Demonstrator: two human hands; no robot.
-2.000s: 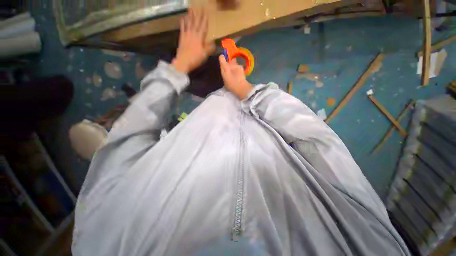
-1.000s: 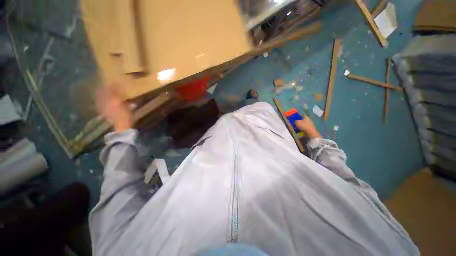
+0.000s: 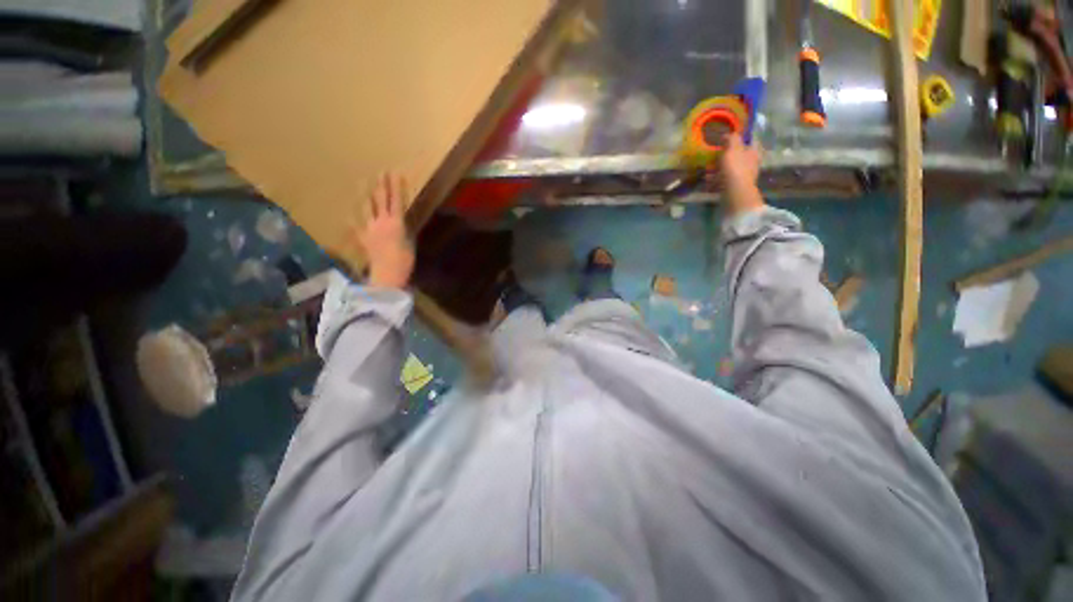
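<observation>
A large tan cardboard sheet (image 3: pixel 353 88) lies at an angle on the glass-topped table, one corner jutting over the front edge towards me. My left hand (image 3: pixel 386 241) rests on it near that corner, fingers spread. My right hand (image 3: pixel 740 174) holds the tape dispenser (image 3: pixel 750 97), blue with a yellow and orange tape roll (image 3: pixel 714 125), at the table's front edge. A narrow cardboard strip (image 3: pixel 230 33) lies on the sheet at the upper left.
An orange and black knife (image 3: pixel 812 88), a tape measure (image 3: pixel 937 95), a yellow printed sheet (image 3: pixel 868 12) and dark tools lie on the table's right part. A long wooden batten (image 3: pixel 908 235) overhangs the front edge. A round stool (image 3: pixel 177 370) stands at lower left.
My right hand has moved from beside my body up to the table edge with the dispenser. The cardboard sheet now lies turned, with a corner towards me, and my left hand is on it.
</observation>
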